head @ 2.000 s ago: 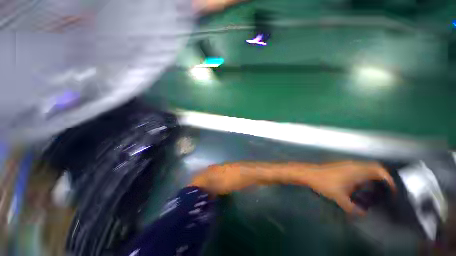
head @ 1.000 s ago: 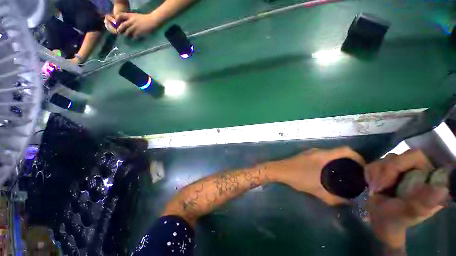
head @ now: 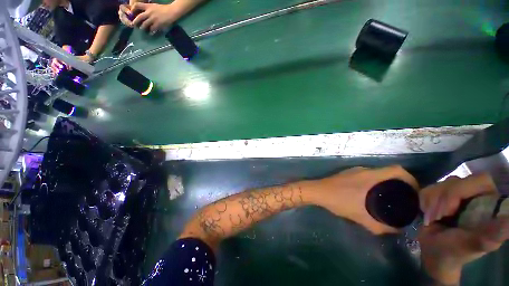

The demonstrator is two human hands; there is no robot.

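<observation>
My left hand (head: 360, 192) is wrapped around a black cylindrical unit (head: 392, 203), its round dark end facing the camera, above the dark green bench (head: 290, 246). My right hand (head: 466, 223) is beside it at the right edge, blurred, with its fingertips close to the unit's right side. It grips the beige-taped handle of the screwdriver (head: 484, 215); the driver's tip is hard to make out.
The green conveyor (head: 268, 95) carries several black units, one lying large at the upper right (head: 382, 38). A scuffed white rail (head: 312, 146) edges it. Black plastic trays (head: 95, 212) and a white fan (head: 12, 95) are at left. Another person's hands (head: 148, 15) work across the belt.
Since one second ago, units on the belt appear shifted left. The fan shows less at the left edge. Both hands keep nearly the same pose, with the unit and driver still held.
</observation>
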